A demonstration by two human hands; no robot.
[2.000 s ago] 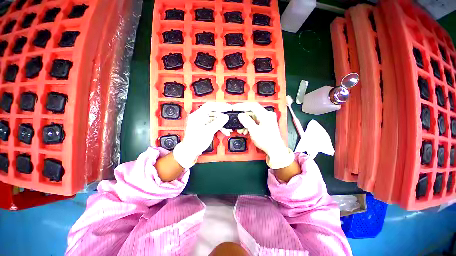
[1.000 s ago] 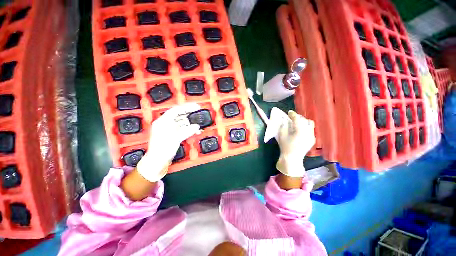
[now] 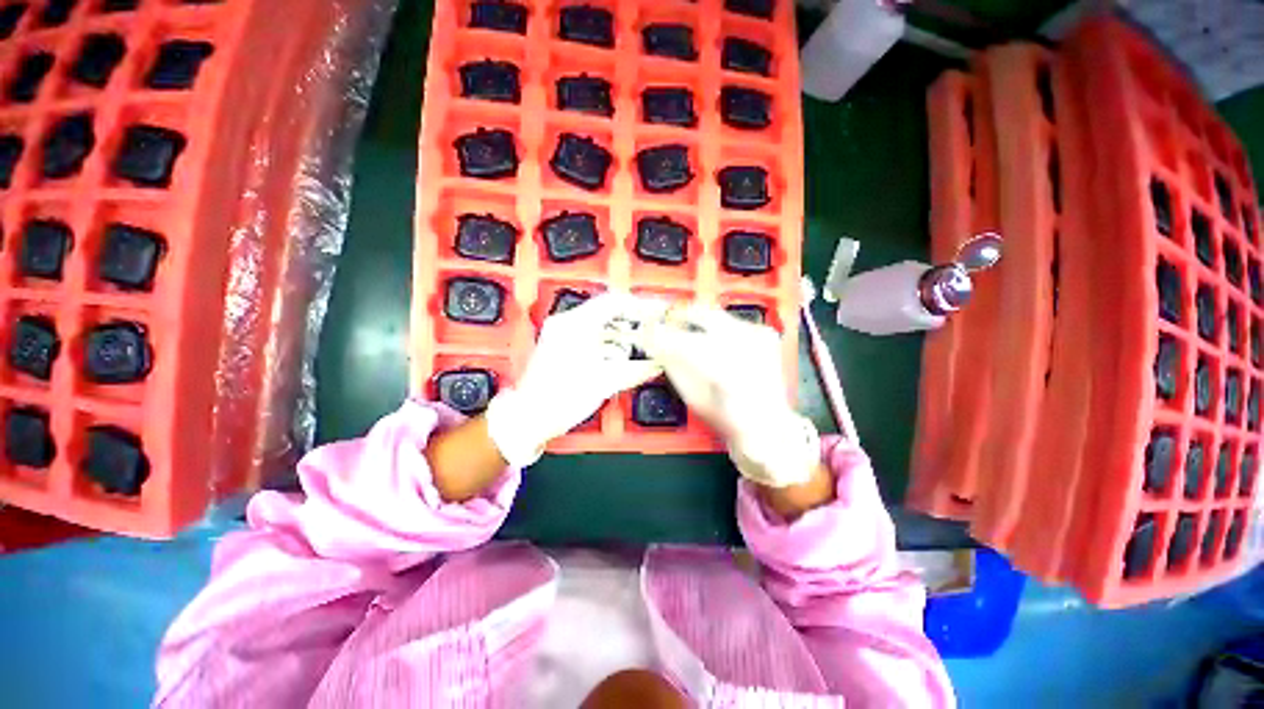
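An orange-red foam tray (image 3: 428, 180) with black modules in its pockets lies in front of me. My left hand (image 3: 566, 371), in a white glove, holds a black module (image 3: 620, 337) above the tray's lower rows; the fingers mostly hide it. My right hand (image 3: 732, 377), also gloved, meets it there, its fingers closed over the module. The white wiping cloth appears bunched in my right fingers, hard to tell from the glove. A slim brush (image 3: 828, 363) lies right of the tray.
A solvent bottle (image 3: 887, 298) with an open metal lid and a small clear-white piece (image 3: 840, 269) stand right of the tray. A second bottle (image 3: 851, 49) is farther back. Stacked foam trays (image 3: 208, 263) with plastic wrap rise at left, more stacked trays (image 3: 1019, 305) at right.
My right hand has moved from the cloth beside the brush to my left hand over the tray. The cloth no longer lies on the bench. The view has turned back left.
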